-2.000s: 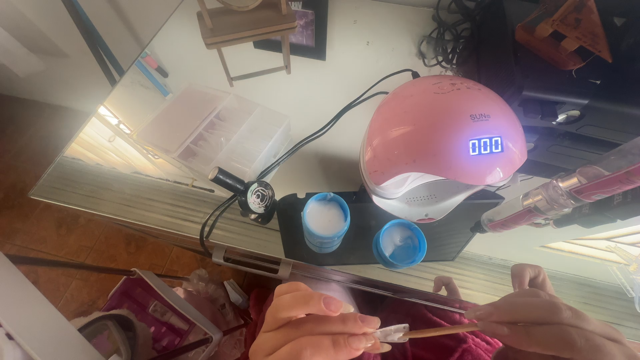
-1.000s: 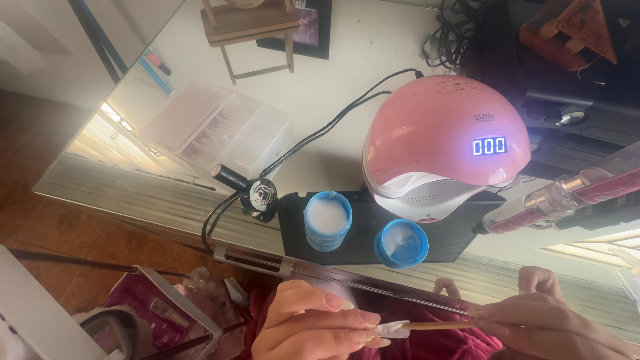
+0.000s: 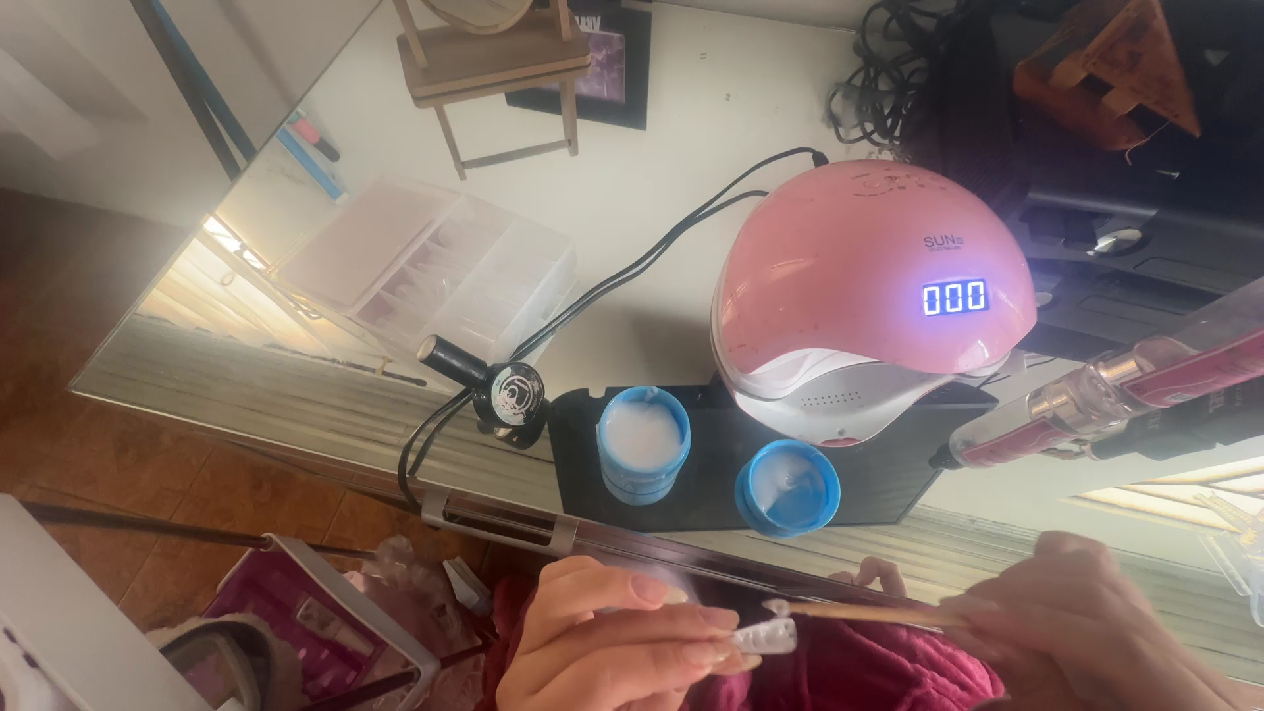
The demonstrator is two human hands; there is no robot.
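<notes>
At the lower middle, my left hand (image 3: 617, 642) pinches a clear nail tip (image 3: 768, 637) between thumb and fingers. My right hand (image 3: 1076, 612), at the lower right, grips a thin wooden stick (image 3: 869, 613); its end, with a small whitish bit on it, is just above the nail tip, with a slight gap. Above my hands, two blue jars stand on a black flat panel (image 3: 889, 484): the left jar (image 3: 644, 444) holds white material, and the right jar (image 3: 788, 487) holds whitish material with a hollow in it.
Behind the jars is a pink nail lamp (image 3: 874, 286) with a lit display. Left are a black bottle (image 3: 509, 395) and a clear divided box (image 3: 425, 262). Clear pink-labelled bottles (image 3: 1106, 390) are at right. A small wooden stand (image 3: 494, 64) and cables (image 3: 642, 257) lie farther back.
The wooden stick's end, which was at the nail tip in the earlier frames, is now lifted slightly off it. The jars and lamp have not moved.
</notes>
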